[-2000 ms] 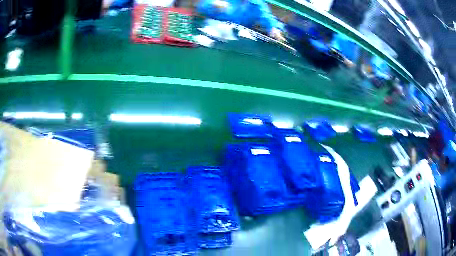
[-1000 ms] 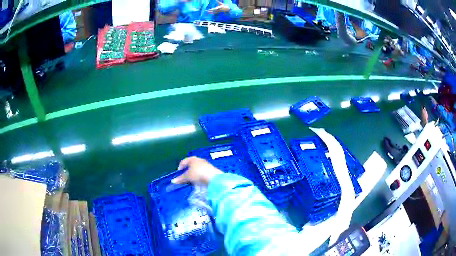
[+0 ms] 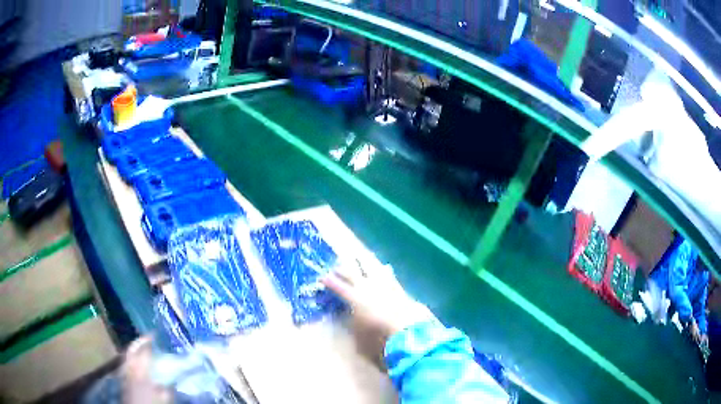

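Observation:
Two blue housings in clear crinkled bags lie side by side on tan cardboard (image 3: 296,363): the left bagged housing (image 3: 213,280) and the right bagged housing (image 3: 291,256). My right hand (image 3: 368,304), bare with a light blue sleeve, reaches in from the lower right. Its fingertips are at the right edge of the right bagged housing; whether they grip it is unclear. My left hand (image 3: 144,377) is blurred and cut off at the bottom left, beside crumpled clear plastic (image 3: 190,375); its grip cannot be made out.
A row of blue housings (image 3: 178,185) runs back on the left, with an orange roll (image 3: 124,106) at its far end. Cartons with green tape (image 3: 47,292) stand at the left. A green rail (image 3: 379,201) crosses the dark green bench. Circuit boards on red bags (image 3: 589,252) lie right, near another person's sleeve.
The view has swung left, from the unbagged housing stacks and machine to the bagged housings on cardboard. My right hand has left the unbagged stack. My left hand has come into view.

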